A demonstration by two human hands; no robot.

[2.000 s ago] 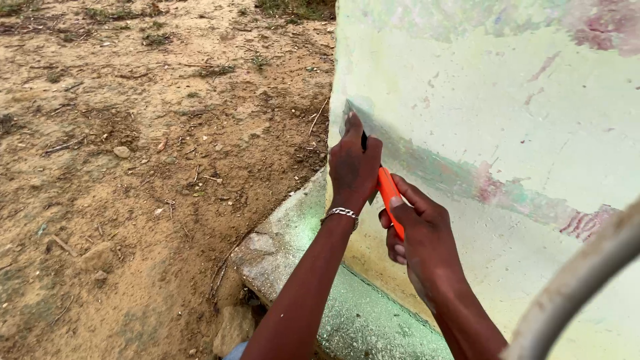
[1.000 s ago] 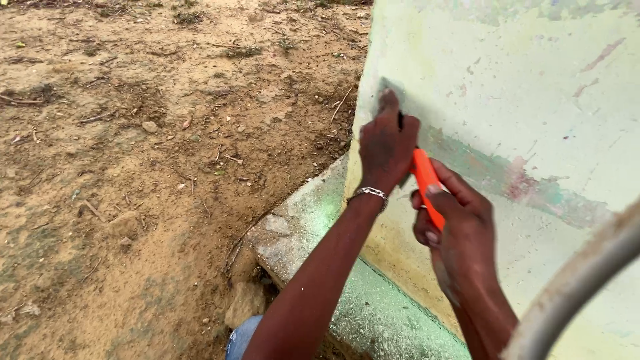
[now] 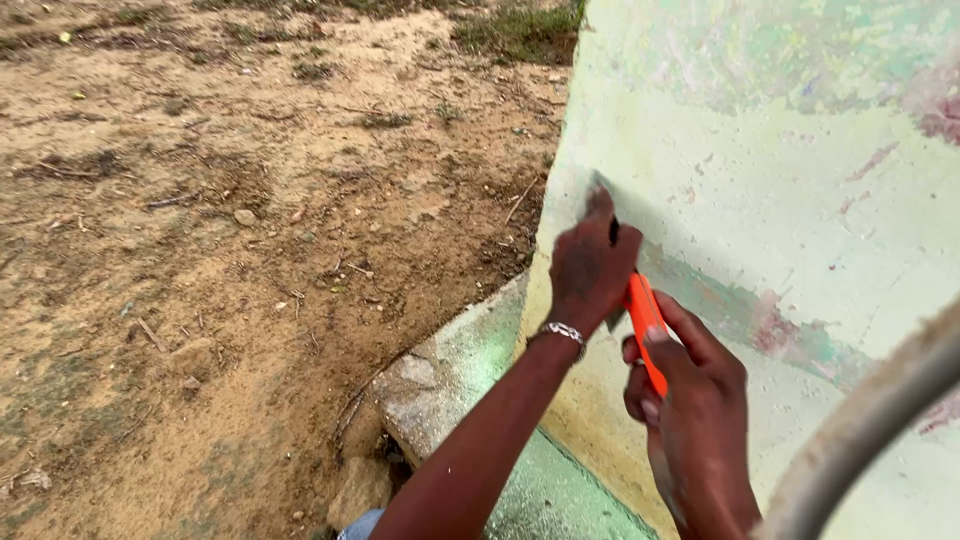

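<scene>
My right hand (image 3: 694, 390) is closed around the orange handle (image 3: 646, 330) of a tool, perhaps a scraper, below and right of my other hand. My left hand (image 3: 592, 262), with a silver chain bracelet at the wrist, lies over the tool's front part, one finger stretched toward the painted wall (image 3: 810, 217). The tool's blade is mostly hidden; a dark metal edge shows beneath my left hand. Pale green paint covers the wall, with worn green and reddish patches and a darker band running down to the right.
A speckled concrete ledge (image 3: 465, 360) runs along the foot of the wall, with a stone (image 3: 360, 491) beside it. A curved metal bar (image 3: 862, 427) crosses the lower right, close to the camera. Bare soil (image 3: 225, 300) with twigs and pebbles lies to the left.
The view has shifted a little and back. Both hands stay near the wall's left edge with the orange-handled tool; no plain change in their hold.
</scene>
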